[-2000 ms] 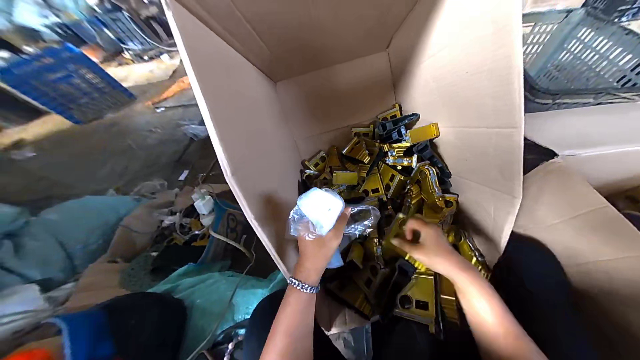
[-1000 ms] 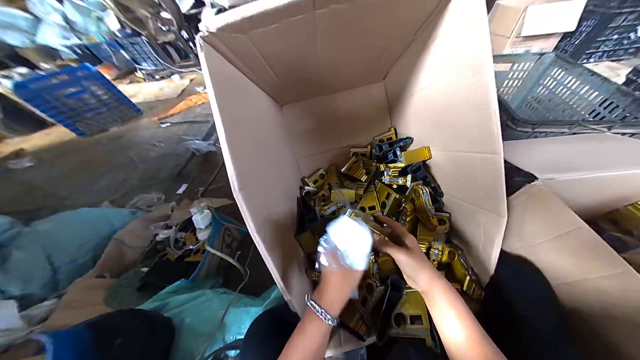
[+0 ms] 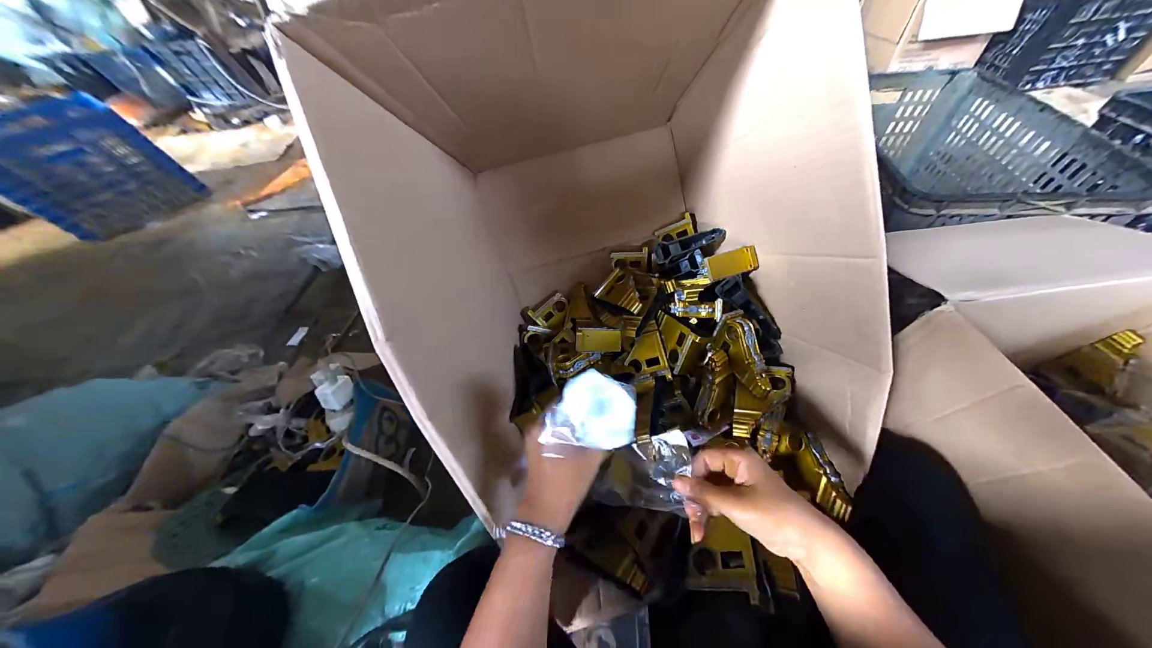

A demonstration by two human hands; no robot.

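Note:
My left hand (image 3: 558, 468), with a braided bracelet at its wrist, grips a blurred white object (image 3: 596, 409) wrapped in clear plastic. From it a clear plastic bag (image 3: 643, 472) stretches to the right. The fingers of my right hand (image 3: 724, 490) pinch the bag's right edge. Both hands are inside a tall cardboard box (image 3: 792, 180), over a heap of glossy gold and black plastic parts (image 3: 666, 351). What lies inside the bag is hard to make out.
A second open cardboard box (image 3: 1008, 396) with gold parts adjoins on the right. Behind it stands a grey-green plastic crate (image 3: 1017, 144). A blue crate (image 3: 90, 166) lies at the upper left. Green sacking (image 3: 351, 558), a white plug (image 3: 333, 389) and a cable (image 3: 387, 463) are at the lower left.
One second ago my right hand was on the heap close beside my left; now it holds the bag's edge, and the bag is drawn out between my hands.

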